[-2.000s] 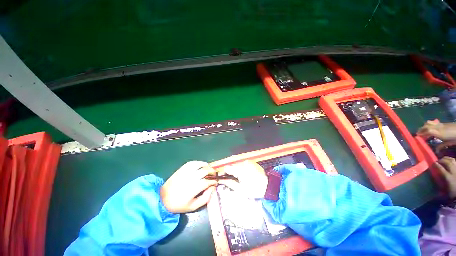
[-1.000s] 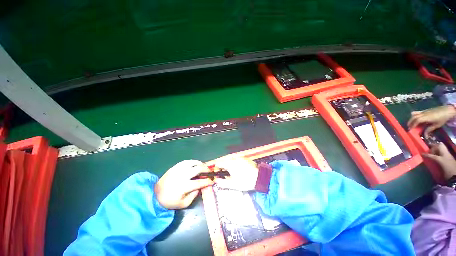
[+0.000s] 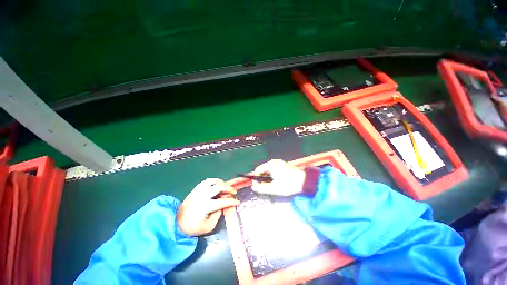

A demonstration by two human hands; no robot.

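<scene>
A tablet assembly (image 3: 278,234) with a glaring pale block lies in a red-orange protective frame (image 3: 236,253) on the bench. My left hand (image 3: 204,209) is at the frame's upper left corner, with its fingertips over the frame edge; whether they pinch a small dark part I cannot tell. My right hand (image 3: 278,178) is over the tablet's upper end and holds dark tweezers (image 3: 253,176) that point left. My right hand and sleeve hide part of the tablet's upper right side.
Another framed tablet with a yellow-orange flex cable (image 3: 414,146) lies at right. A framed tablet (image 3: 342,80) sits on the green belt beyond. A blurred framed tablet (image 3: 478,103) is at far right, above a person's purple sleeve (image 3: 489,242). Stacked red frames (image 3: 28,222) and a white post (image 3: 50,119) stand left.
My right hand has moved up and right, away from my left hand. The tweezers now show clearly. The framed tablet at far right has been lifted and shifted, and the neighbour's hands no longer show clearly.
</scene>
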